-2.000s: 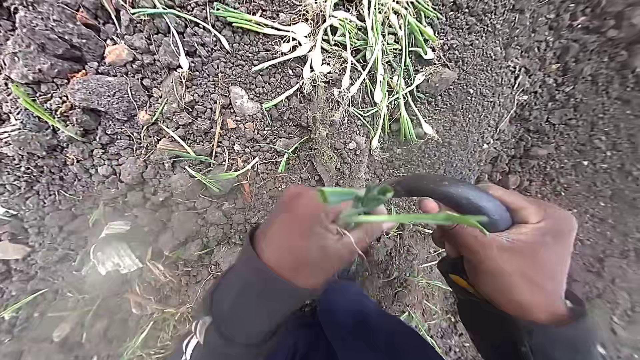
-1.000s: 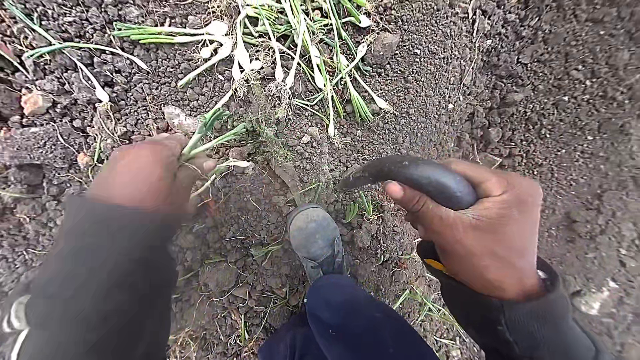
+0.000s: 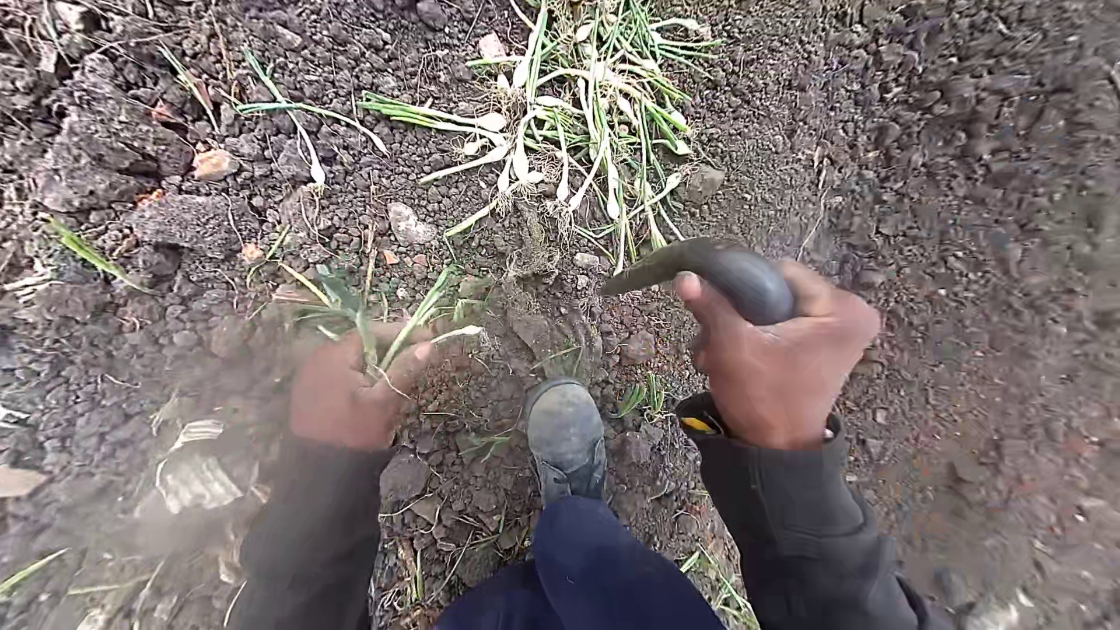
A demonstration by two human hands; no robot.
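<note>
A few green seedlings with pale stems [image 3: 404, 336] are gripped in my left hand [image 3: 350, 385], which is low over the soil left of the shoe. My right hand [image 3: 783, 359] is closed around a dark, curved tool [image 3: 748, 278]; its narrower end points left, and the kind of tool is unclear. Above and between the hands lies a loose pile of young onion plants [image 3: 604, 114] with white bulbs and thin roots. Another onion plant [image 3: 306, 144] rests on the soil to the left of the pile.
Cloddy brown soil [image 3: 954, 262] surrounds everything. A grey shoe [image 3: 566, 433] stands between my hands. Small stones [image 3: 409, 224] lie near the pile, and a pale dry husk-like scrap [image 3: 197, 468] is at the lower left. Green blades [image 3: 87, 249] lie at far left.
My left hand first moved left, away from the tool, and now sits nearer the shoe, still holding seedlings. The right hand keeps its hold on the tool.
</note>
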